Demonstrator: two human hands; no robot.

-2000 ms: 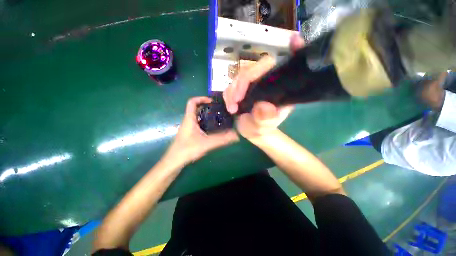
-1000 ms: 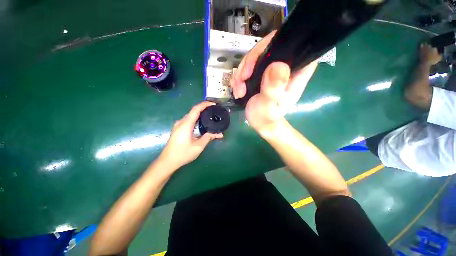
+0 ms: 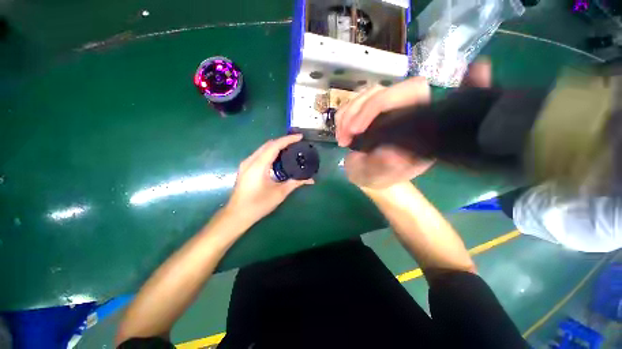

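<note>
My left hand (image 3: 262, 174) holds a black cylindrical unit (image 3: 300, 161), its dark round end facing up, over the green bench. My right hand (image 3: 382, 136) is closed around a long black electric screwdriver (image 3: 464, 126), which is blurred and has a yellowish band at its rear. Its front end is near the screw feeder's (image 3: 351, 61) metal ledge, right of the unit and apart from it. The driver's tip is hidden or too blurred to tell. No screw can be made out.
A lit pink and purple unit (image 3: 219, 80) stands on the green bench (image 3: 136, 136) left of the feeder. A crumpled clear bag (image 3: 460, 37) lies right of the feeder. Another person's pale sleeve (image 3: 566, 217) is at the right, partly behind the driver. Blue bins (image 3: 48, 326) are below.
The screwdriver has swung down to the right from its steeper tilt, and its yellowish band shows again. My left hand still holds the unit in nearly the same place.
</note>
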